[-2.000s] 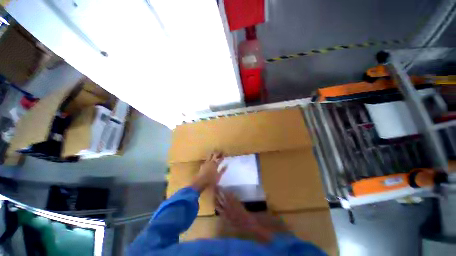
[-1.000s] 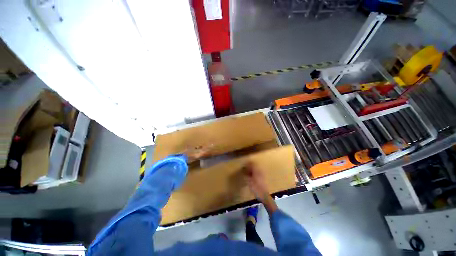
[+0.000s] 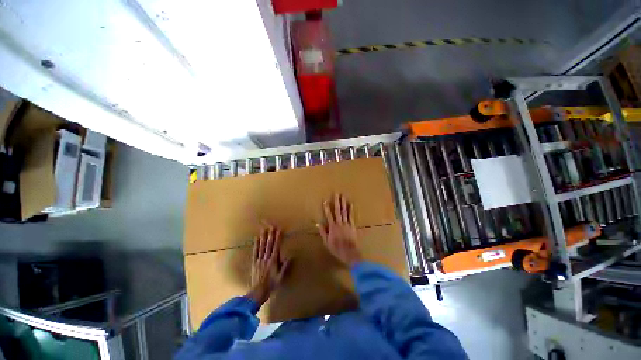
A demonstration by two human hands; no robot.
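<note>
The brown shipping carton (image 3: 225, 214) lies on the roller conveyor (image 3: 281, 161) with its top flaps folded down and meeting at a thin seam. My left hand (image 3: 268, 264) lies flat on the carton top, fingers spread, near the middle of the seam. My right hand (image 3: 339, 230) lies flat to the right of it, across the seam, fingers spread. Both hands are bare and hold nothing. The contents of the carton are hidden.
The carton sealer (image 3: 534, 151) with orange side guides (image 3: 478, 259) stands right of the carton. A white sheet (image 3: 504, 182) lies over its rollers. A white pillar (image 3: 204, 63) and red cabinet (image 3: 314, 84) stand beyond. An open carton (image 3: 35, 158) is at left.
The raised near flap is now down and the gap between the flaps is closed. Both hands have come to rest flat on top. The papers seen earlier inside are now covered.
</note>
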